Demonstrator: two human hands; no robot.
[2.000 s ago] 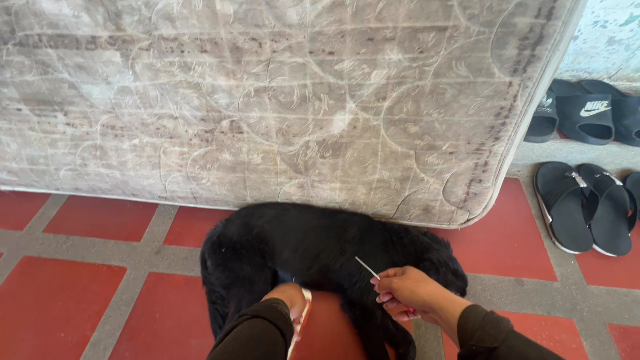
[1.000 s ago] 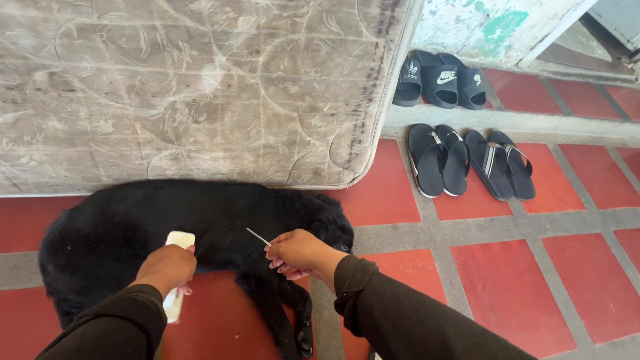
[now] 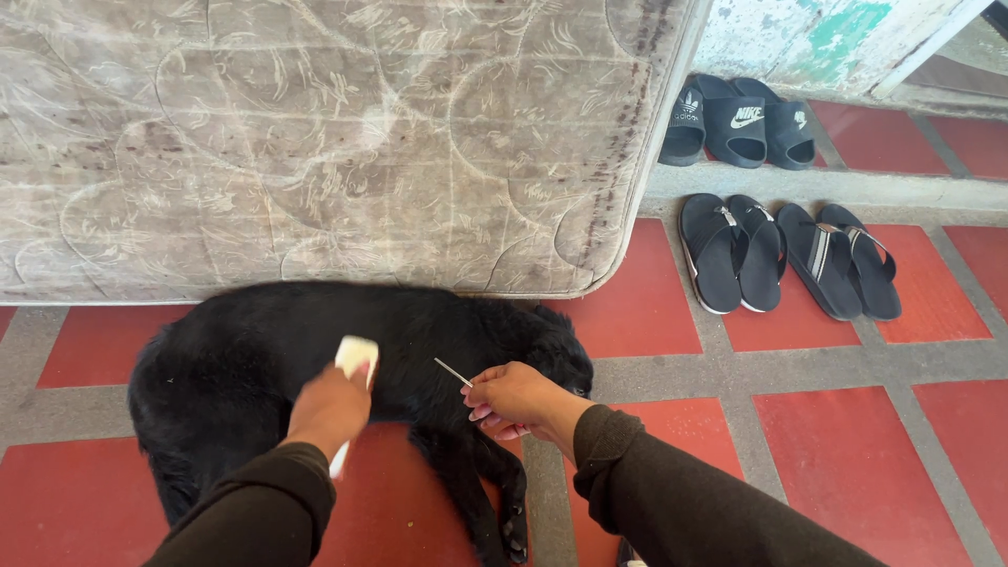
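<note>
A black dog [image 3: 315, 346] lies on its side on the red floor, its head to the right and its legs toward me. My left hand [image 3: 331, 409], slightly blurred, grips a white, flat, long-handled object [image 3: 358, 354], perhaps a brush, over the dog's belly; its exact kind cannot be told. Near the dog's shoulder and head, my right hand [image 3: 516, 398] pinches a thin pale stick [image 3: 453, 372] between thumb and fingers, its tip pointing up and left above the fur. Whether either object touches the dog cannot be told.
A stained, quilted mattress [image 3: 354, 157] stands upright right behind the dog. To the right, black flip-flops [image 3: 713, 260] lie on the red tiles, and black slide sandals [image 3: 732, 126] rest on a raised concrete step [image 3: 787, 185].
The view has swung right since two seconds ago, then slightly back left. My left hand has lifted the white object, which showed only in part at first. The right hand keeps holding the stick.
</note>
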